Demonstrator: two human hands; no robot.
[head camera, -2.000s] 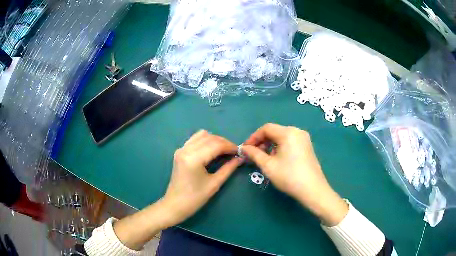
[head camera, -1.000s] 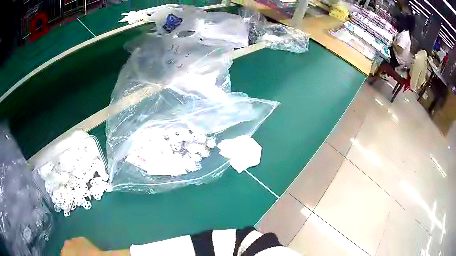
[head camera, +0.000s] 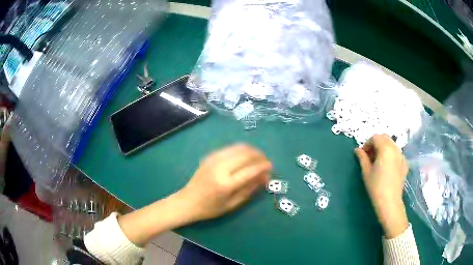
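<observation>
Several assembled pieces (head camera: 313, 181), clear rims around white centres with dark holes, lie on the green bench top between my hands. My left hand (head camera: 231, 178) is blurred just left of them, fingers bent; whether it holds anything cannot be told. My right hand (head camera: 382, 160) is at the front edge of the parts tub (head camera: 415, 101), thumb and fingertips close together by the white inserts (head camera: 377, 103); what lies between them is hidden. The bag of housings (head camera: 267, 52) stands at the top centre, with a loose clear housing (head camera: 250, 123) at its front.
A smartphone (head camera: 155, 115) lies left of the bag, with a small metal tool (head camera: 145, 83) above it. Stacked clear blister trays (head camera: 78, 77) with a blue edge are at the left. A second polybag (head camera: 441, 178) with white pieces and a white scrap (head camera: 455, 243) are at the right.
The view swung right and came back. Two seconds ago my hands met over a small part; now they are apart, the right at the tub. Several assembled pieces now show where one showed.
</observation>
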